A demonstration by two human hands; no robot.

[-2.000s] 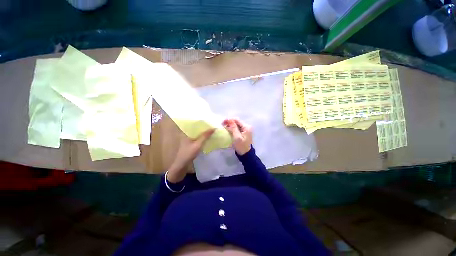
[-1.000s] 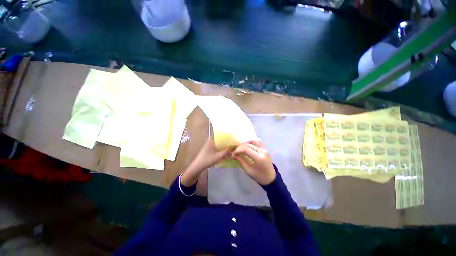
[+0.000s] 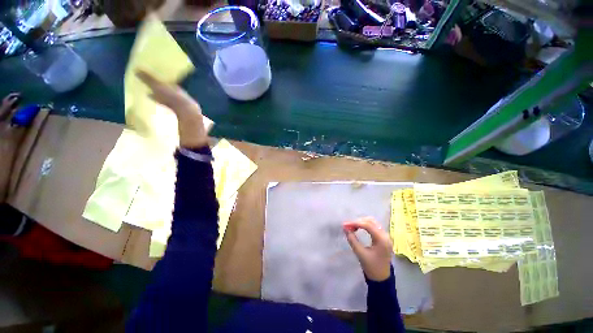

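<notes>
My left hand (image 3: 174,103) is stretched forward at the upper left, blurred, with a yellow label sheet (image 3: 151,49) at its fingers. The sheet is raised over the belt's near edge and the loose pile; no print shows on it. My right hand (image 3: 369,244) is above the pale grey mat (image 3: 312,253), thumb and forefinger tips together in a pinch. Whether a sticker is between them is too small to tell. A clear container with a white base (image 3: 242,73) stands on the belt, right of my left hand.
Blank backing sheets (image 3: 114,198) lie at the left, printed label sheets (image 3: 474,221) at the right, on brown cardboard (image 3: 244,266). Beyond are the green belt (image 3: 364,104), more containers, a slanted green post (image 3: 513,107) and parts boxes (image 3: 292,29). A person's hand (image 3: 8,140) shows at far left.
My hands have parted. My left hand has swung forward and left with the yellow sheet. My right hand has moved right and slightly down, still over the mat. The view has shifted, showing more beyond the belt.
</notes>
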